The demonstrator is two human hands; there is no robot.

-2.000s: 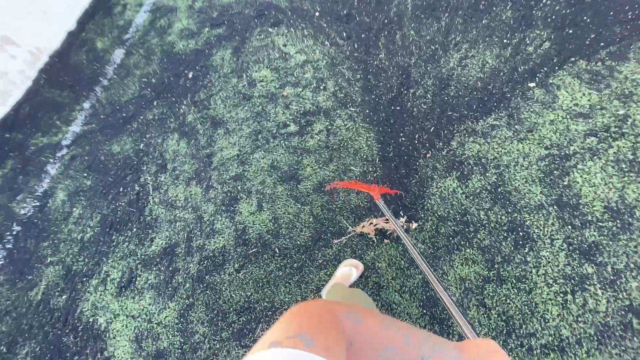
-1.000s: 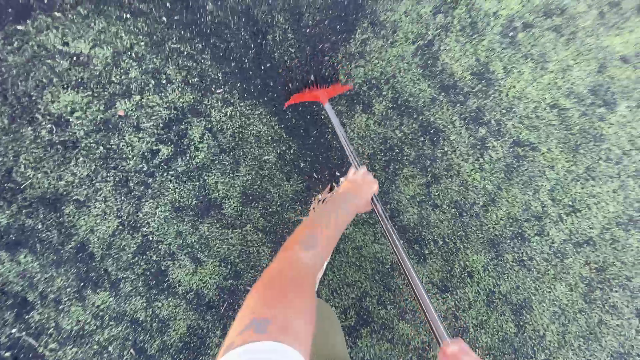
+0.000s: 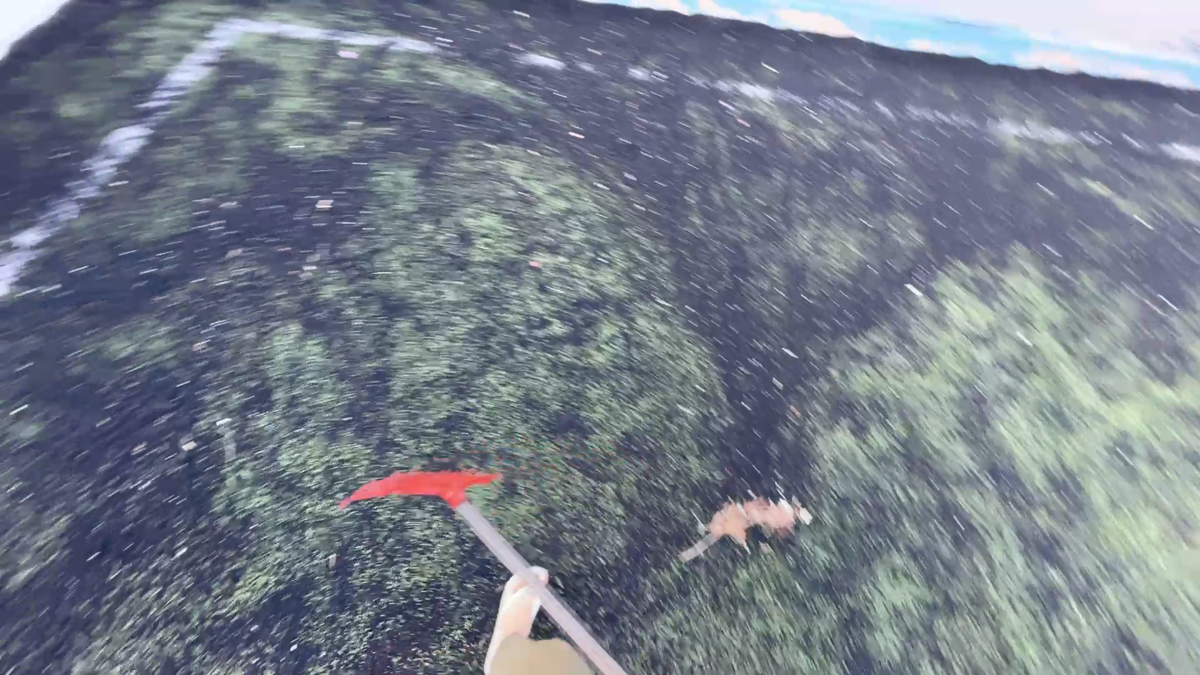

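Observation:
A rake with a red head (image 3: 427, 485) lies low and left of centre, on or just above green turf strewn with dark granules. Its metal pole (image 3: 562, 619) runs down to the right and leaves the bottom edge. Neither of my hands is in the frame, so any hold on the pole is hidden. One foot in light footwear (image 3: 517, 605) shows below the pole, with an olive trouser leg (image 3: 539, 658) behind it. To the right of the rake lies a brown dried leaf cluster with a stem (image 3: 750, 520). Motion blurs the view.
A white painted line (image 3: 117, 145) bends at the upper left and continues across the top. Dark granules form a thick band right of centre. Small pale bits are scattered over the turf. Beyond its far edge is a blue and pale surface (image 3: 937, 37).
Both hands, seen on the pole a second ago, are out of frame. The view has swung up to show the white lines and far edge. The dried leaf cluster now shows right of the rake.

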